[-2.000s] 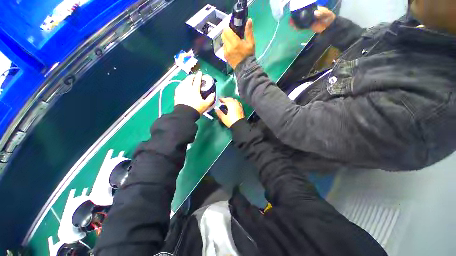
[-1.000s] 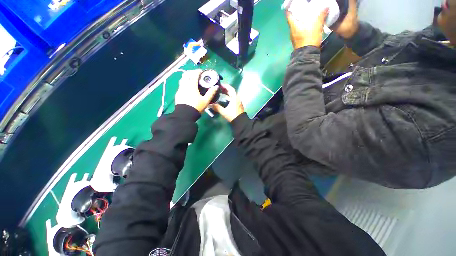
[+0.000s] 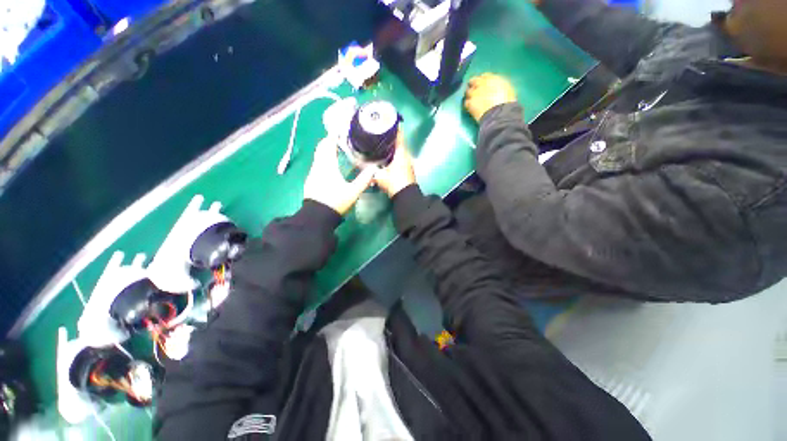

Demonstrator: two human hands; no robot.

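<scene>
A camera with a black round front and a pale lens face (image 3: 375, 125) is held between my two hands above the green bench. Its face points up towards me. My left hand (image 3: 328, 175) grips its left and lower side. My right hand (image 3: 398, 169) grips its lower right side. Most of the white housing is hidden by my hands. A white tail cable (image 3: 293, 135) runs from behind it to the left over the bench.
Several open white camera housings (image 3: 177, 258) with red and orange wires lie at lower left. A small orange, blue and white item (image 3: 358, 65) sits at the rear edge. A black and silver fixture (image 3: 442, 56) stands beyond. A neighbour's hand (image 3: 489, 94) rests on the bench at right.
The camera's black front has turned and shows more of its side. The neighbour's hand has come down to the bench, and the camera that person held is out of view.
</scene>
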